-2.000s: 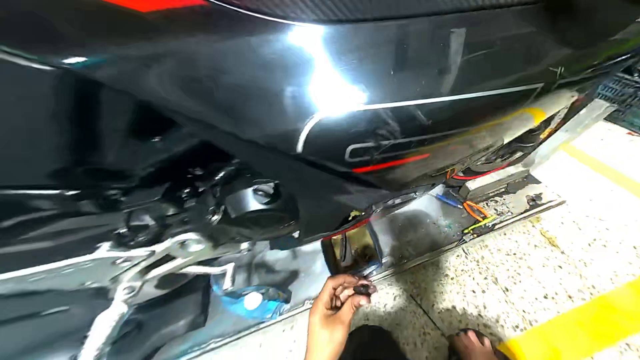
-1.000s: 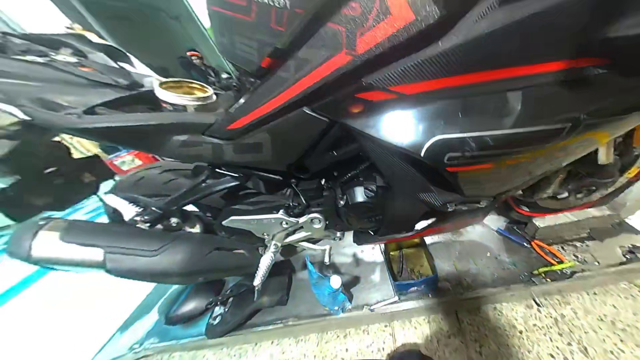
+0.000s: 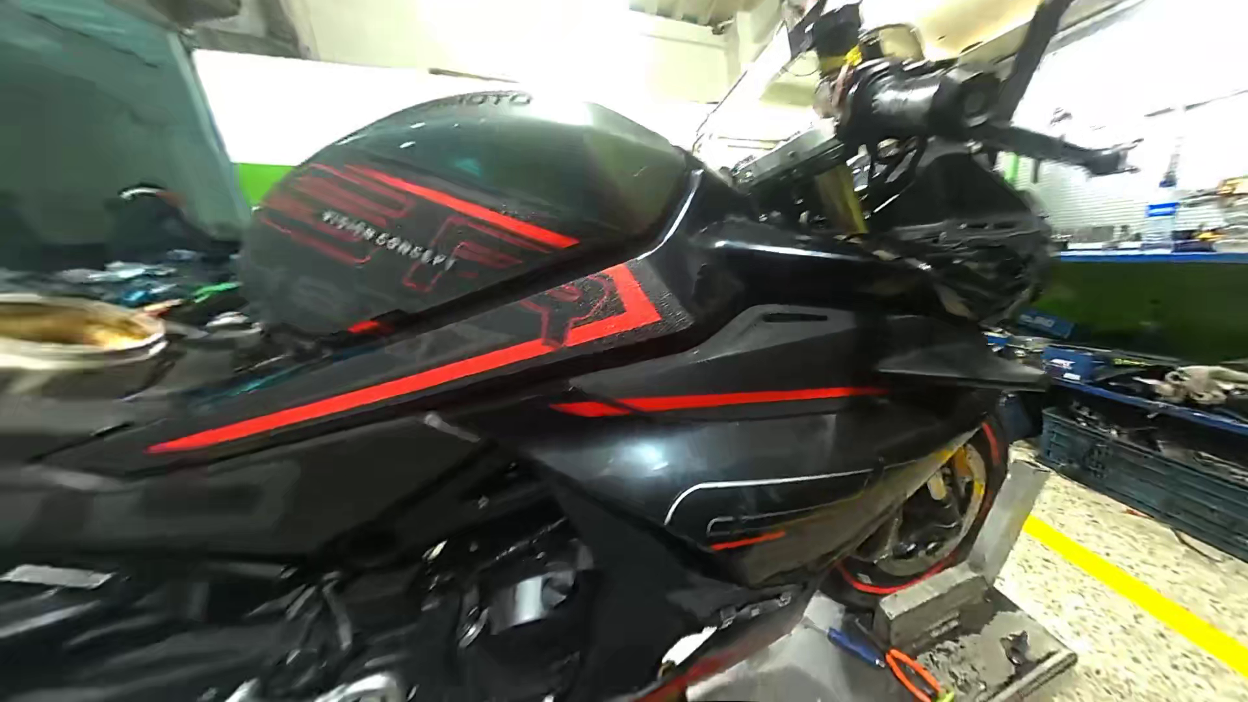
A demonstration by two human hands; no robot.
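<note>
Neither of my hands shows in the head view now. A black motorcycle with red stripes fills the view; its fuel tank (image 3: 468, 195) is at the upper left and its glossy side fairing (image 3: 760, 468) in the middle. The handlebar grip and lever (image 3: 926, 102) are at the upper right. The front wheel (image 3: 926, 517), with a red rim line, stands at a metal wheel chock (image 3: 931, 609). Orange-handled pliers (image 3: 909, 675) and a blue-handled tool (image 3: 856, 646) lie on the platform below the fairing.
A round open container with a golden inside (image 3: 73, 331) stands on the motorcycle's rear part at the left. At the right, a dark plastic crate (image 3: 1141, 483) sits under a cluttered blue-edged shelf (image 3: 1160, 395). A yellow line (image 3: 1141, 595) crosses the speckled floor.
The view has swung up from the low platform to the whole side of the motorcycle. Two seconds ago one hand held a small dark piece near the platform; both hands have left the view.
</note>
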